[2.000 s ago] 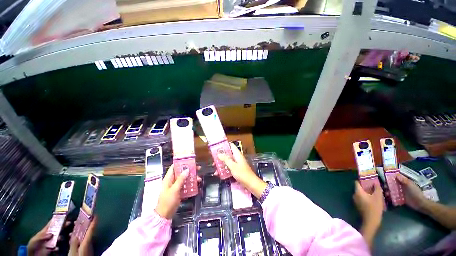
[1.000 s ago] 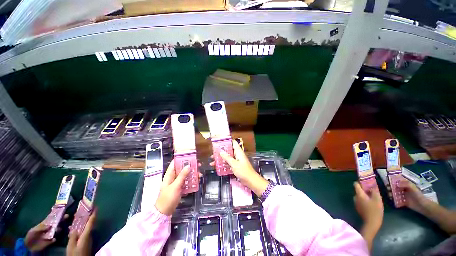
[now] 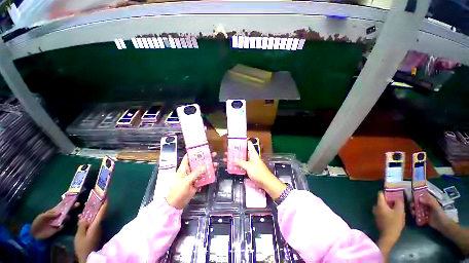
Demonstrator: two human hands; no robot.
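Note:
My left hand point(image 3: 183, 181) holds an open flip phone point(image 3: 194, 128) by its pink keypad half, its pale upper half tilted slightly left. My right hand point(image 3: 255, 167) holds another open flip phone point(image 3: 236, 123) nearly upright, thumb on the keypad. Both phones are above a clear blister tray point(image 3: 211, 209) that holds closed phones with dark displays point(image 3: 220, 231). Two more open phones lie in the tray behind my hands, one at the left point(image 3: 167, 162) and one partly hidden behind my right hand.
At left and right, other people's hands point(image 3: 92, 228) point(image 3: 391, 218) hold open flip phones. Stacked blister trays point(image 3: 113, 138) with closed phones stand behind left. A cardboard box point(image 3: 259, 114) bears a grey sheet and yellow block. A grey post point(image 3: 360, 92), shelf point(image 3: 216, 23) and orange-brown board point(image 3: 375, 154) are beyond.
The view has shifted, so the shelf sits higher. The phone in my left hand has tilted left at its top. The phone in my right hand has turned from leaning left to nearly upright.

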